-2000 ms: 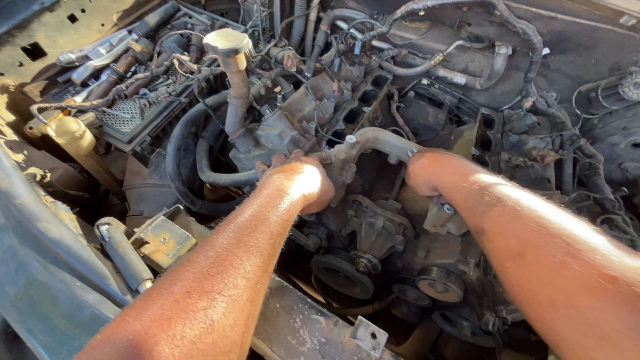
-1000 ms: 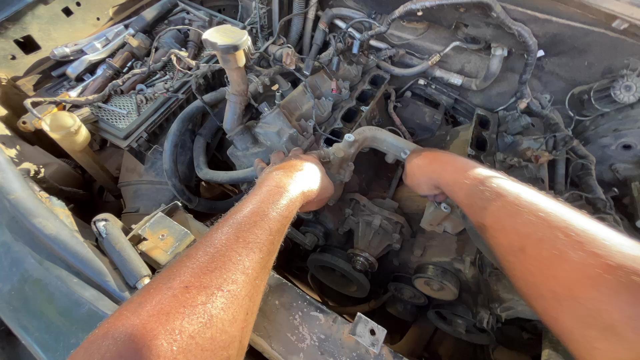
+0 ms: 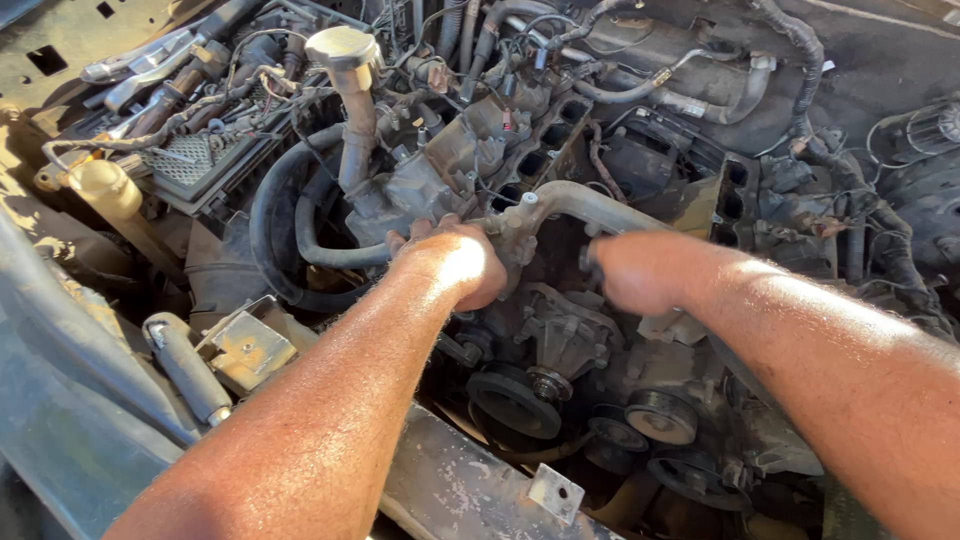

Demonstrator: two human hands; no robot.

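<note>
An engine with its intake ports [image 3: 534, 163] exposed lies in front of me. A metal coolant pipe [image 3: 600, 206] arches over its front, above the water pump [image 3: 570, 326]. My left hand [image 3: 454, 262] has its fingers curled around the area at the pipe's left end, beside a black rubber hose [image 3: 341, 256]; what lies under the palm is hidden. Below the pipe's right part is my right hand [image 3: 637, 271], blurred, with a small dark piece showing at its fingertips that I cannot identify. Whether it grips that piece is unclear.
Wrenches and sockets [image 3: 154, 71] lie on a black box at the upper left. A capped filler neck [image 3: 352, 97] rises beside them. Pulleys [image 3: 660, 416] sit low at the engine's front, behind a metal crossmember [image 3: 457, 480]. Wiring looms [image 3: 870, 195] run along the right.
My right hand has shifted slightly and now shows a dark piece at its fingertips. My left hand stays at the pipe's left end.
</note>
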